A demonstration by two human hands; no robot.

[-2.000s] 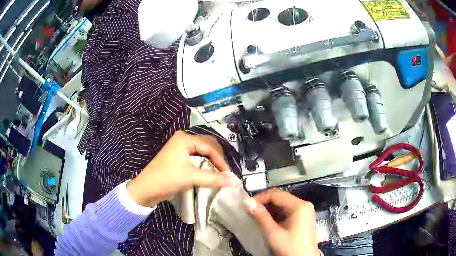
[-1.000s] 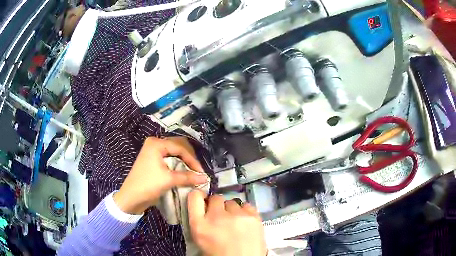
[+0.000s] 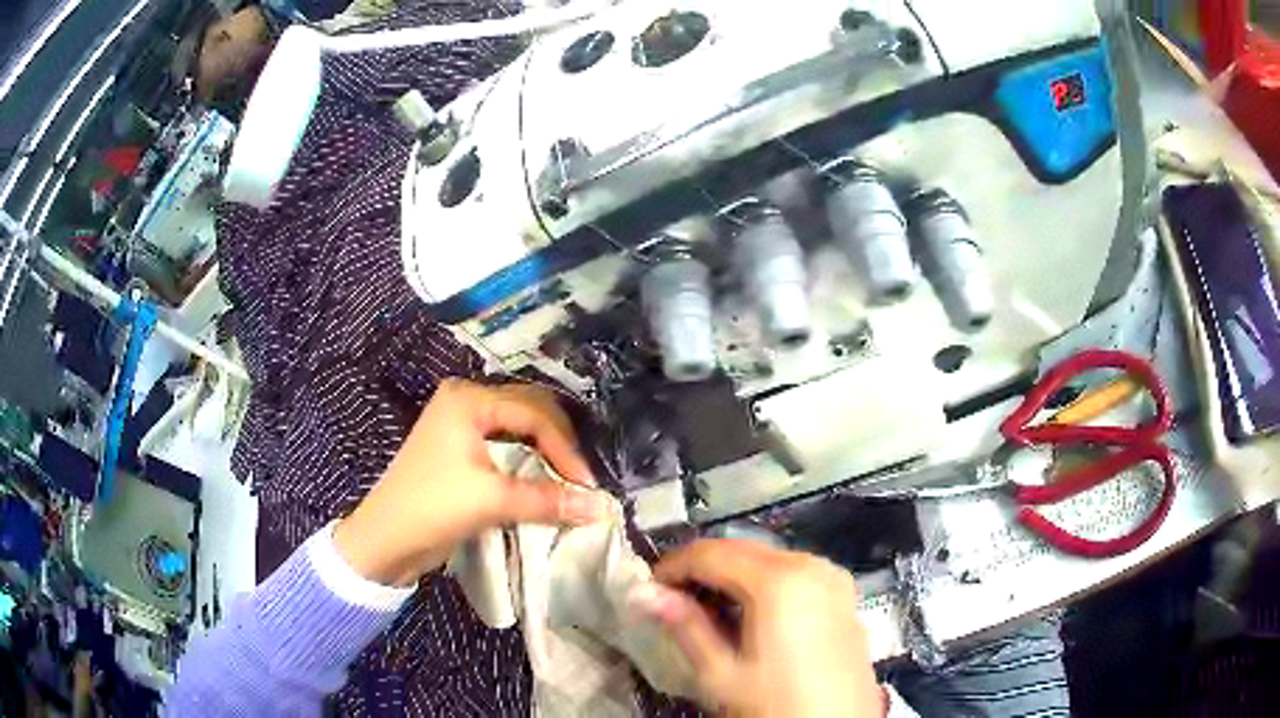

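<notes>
My left hand [image 3: 470, 484] pinches beige cloth [image 3: 583, 596] between thumb and fingers, just left of and in front of the needle area of the white overlock machine [image 3: 870, 421]. My right hand [image 3: 772, 617] grips the same cloth a little to the right and nearer to me; it is slightly blurred. The cloth hangs down between and below the hands. Dark pinstriped cloth [image 3: 351, 323] lies in a heap left of the machine and under my left hand and the beige cloth. The cloth edge by the presser foot is partly hidden by my fingers.
Red-handled scissors [image 3: 1098, 449] lie right of the machine bed over a wooden-handled tool [image 3: 1095, 401]. A black smartphone [image 3: 1228, 302] lies at the far right. A white ruler strip [image 3: 969, 596] runs along the front edge. A white lamp-like piece [image 3: 275, 119] stands behind the heap.
The view has shifted over the machine. My right hand moved in close to my left, then back out to the right, spreading the beige cloth. My left hand keeps its pinch.
</notes>
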